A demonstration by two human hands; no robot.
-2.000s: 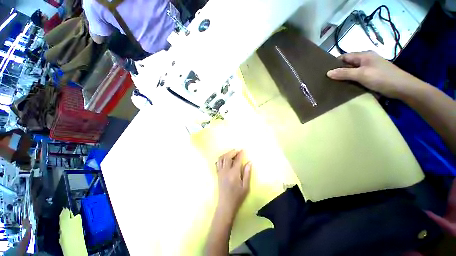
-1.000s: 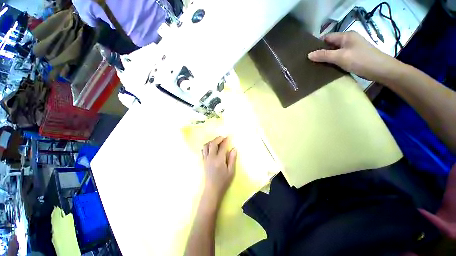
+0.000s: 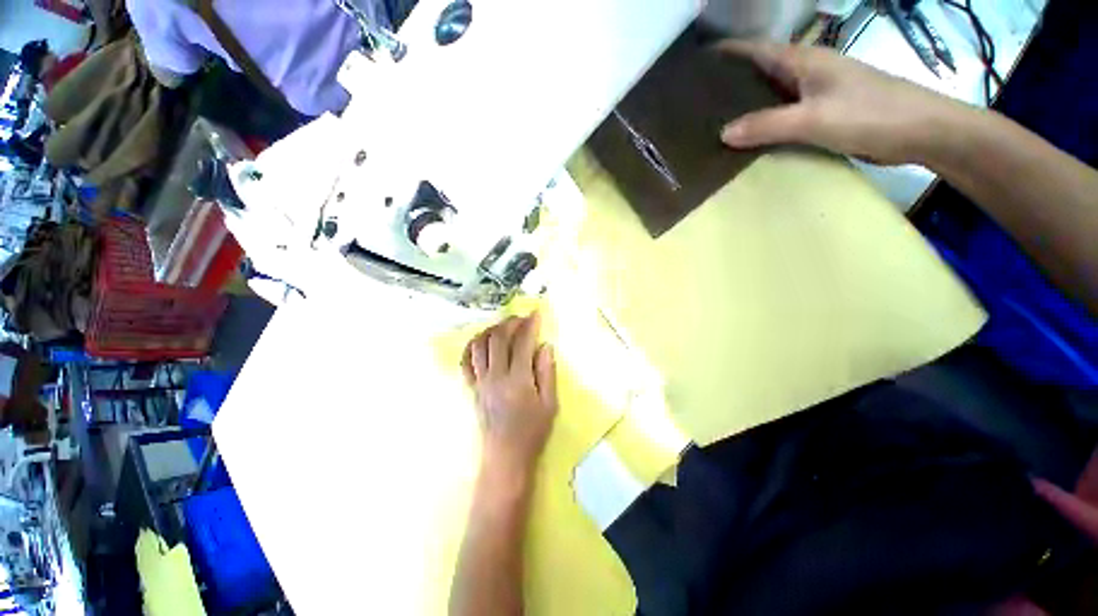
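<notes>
A yellow lining panel (image 3: 771,289) lies right of the needle area and hangs over the table's near edge. A dark brown zip pocket panel (image 3: 674,132) with a silvery zipper (image 3: 651,157) is on its far part, partly behind the machine head. My right hand (image 3: 807,102) grips the brown panel's edge, thumb on top. My left hand (image 3: 512,379) lies flat, fingers slightly apart, on a yellow lining piece (image 3: 578,481) just below the presser foot (image 3: 488,295). The needle tip cannot be made out in the glare.
The white sewing machine head (image 3: 458,144) stands across the top centre over the white table (image 3: 349,445). Dark snips (image 3: 921,36) and a black cord lie at the upper right. A red crate (image 3: 151,283), a blue bin (image 3: 229,542) and a person in lilac (image 3: 283,48) are at the left.
The lining and brown panel have moved further up under the machine head, my right hand with them. A pale patch now shows at the table's near edge. My left hand stays near the presser foot.
</notes>
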